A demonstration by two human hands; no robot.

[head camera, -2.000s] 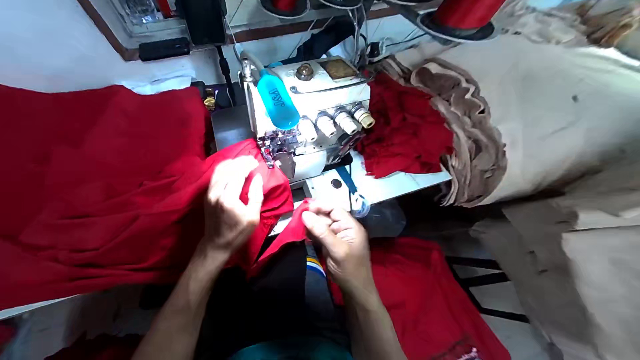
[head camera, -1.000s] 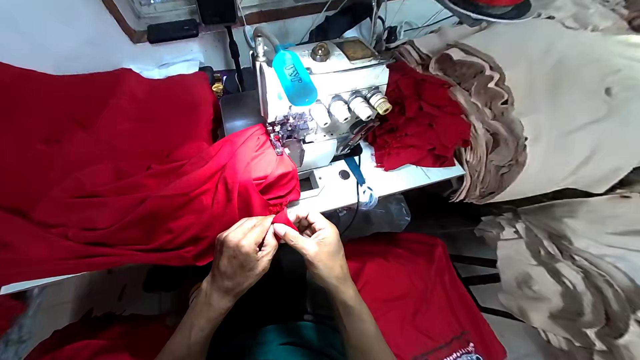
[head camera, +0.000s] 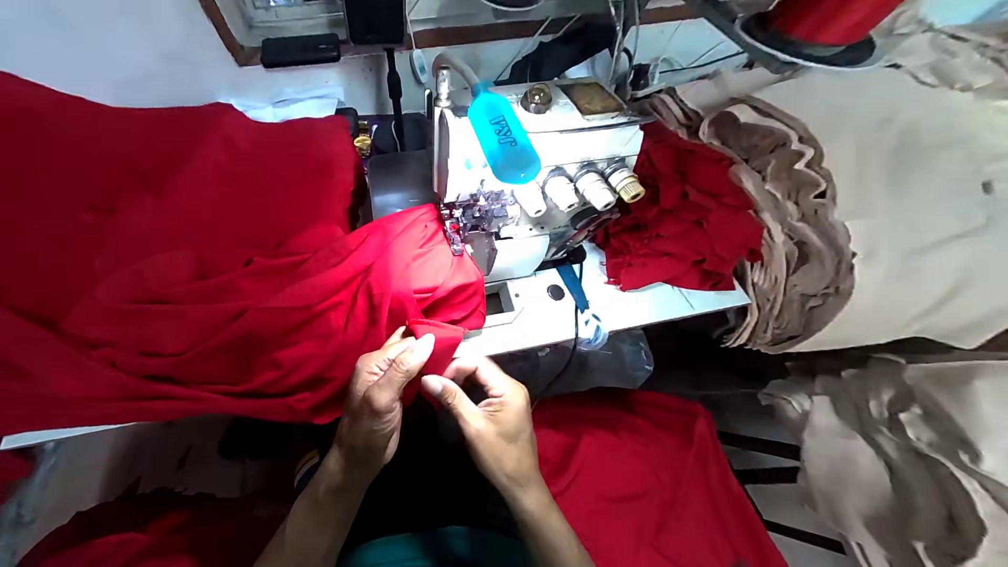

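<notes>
Red fabric [head camera: 260,315] spreads over the left side of the table and reaches the presser foot of a white overlock sewing machine [head camera: 543,142]. My left hand [head camera: 382,386] pinches a folded edge of this fabric between thumb and fingers, just below the machine. Close beside it, my right hand [head camera: 488,409] has its thumb and index finger near the lower corner of the same flap; whether they grip the cloth is hard to tell. A blue translucent bottle-shaped piece [head camera: 504,135] hangs on the machine's front, above its white tension dials [head camera: 594,187].
Small red fabric pieces [head camera: 685,213] lie heaped right of the machine, against stacked beige fabric [head camera: 906,205]. Blue-handled snips or a similar tool [head camera: 573,287] rests near the table edge. More red fabric [head camera: 646,472] lies below at right. A red thread cone [head camera: 835,20] stands above.
Two seconds ago my left hand lay on the fabric near the presser foot; it is now lower, holding the edge. My hands met at the edge one second ago and are now slightly apart.
</notes>
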